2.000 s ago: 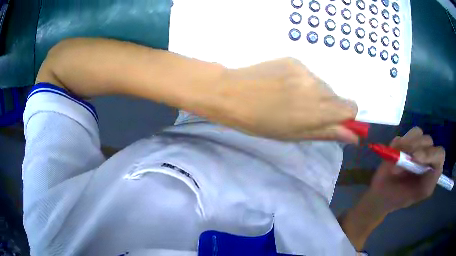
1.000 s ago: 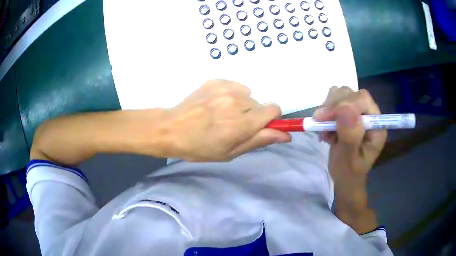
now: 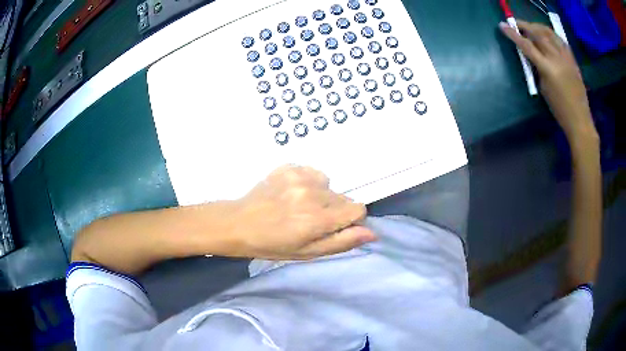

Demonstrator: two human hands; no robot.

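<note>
A white tray (image 3: 216, 137) lies on the green bench with rows of small round inserts (image 3: 319, 123), dark-ringed with pale or bluish centres. My left hand (image 3: 302, 216) is at the tray's near edge, fingers curled closed, with nothing visible in it. My right hand (image 3: 549, 58) is at the upper right, over the green surface. A marker (image 3: 527, 72) with a white barrel and a red end is under its fingertips. The fingers cross the marker near its red end. Whether they grip it or only touch it, I cannot tell.
Beyond a pale strip (image 3: 82, 106) at the upper left lie a grey metal plate (image 3: 60, 82), a red-brown plate (image 3: 81, 24) and another grey plate (image 3: 161, 14). A white strip lies right of the marker, near blue items (image 3: 592, 24).
My hands have moved apart. My right hand has carried the marker up and right to the bench. No red part shows at my left fingers now. The view has shifted, showing more tray rows and the plates.
</note>
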